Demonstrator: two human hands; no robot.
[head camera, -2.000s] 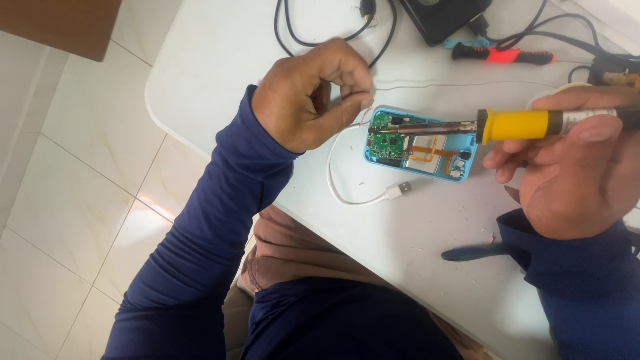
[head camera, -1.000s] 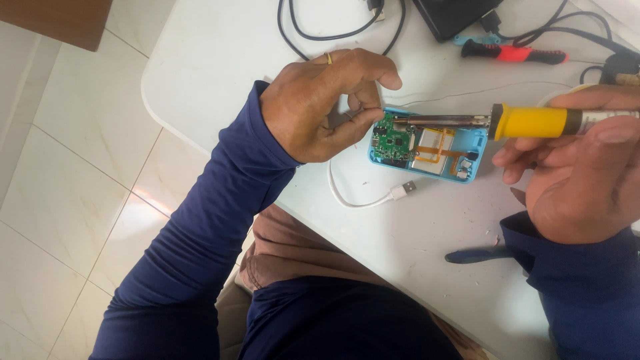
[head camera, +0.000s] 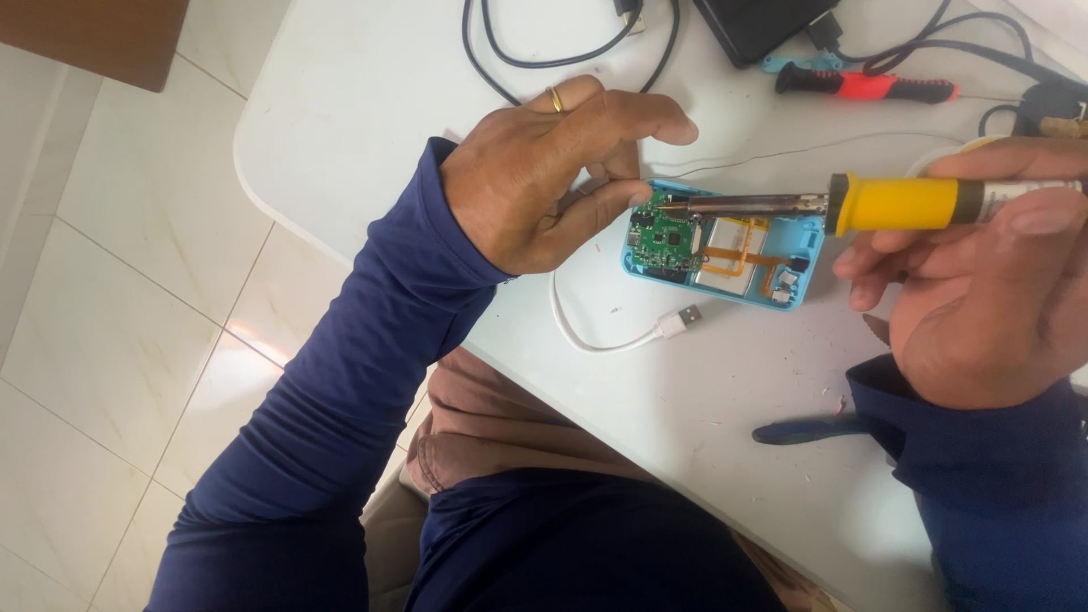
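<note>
My right hand (head camera: 986, 289) grips a soldering iron with a yellow collar (head camera: 901, 204). Its tip points left and lies at the upper part of a green circuit board (head camera: 667, 240). The board sits in the left half of an open light-blue plastic case (head camera: 803, 293), beside a silver battery pouch (head camera: 722, 240) and orange flex cable (head camera: 735, 255). My left hand (head camera: 552, 170) is at the case's upper left corner, thumb at its edge. A thin wire (head camera: 765, 155) runs from near its fingers toward the right; whether the fingers pinch it is hard to tell.
A white USB cable (head camera: 612, 347) lies below the case. Behind are a black cable (head camera: 544, 64), a black box (head camera: 756, 21) and a red-black screwdriver (head camera: 875, 86). A dark-handled tool (head camera: 803, 429) rests near my right sleeve. The white table's edge (head camera: 595, 433) runs beside my lap.
The left hand's index finger has lifted away from the thumb since the earliest frame. The iron's tip remains over the board's upper part.
</note>
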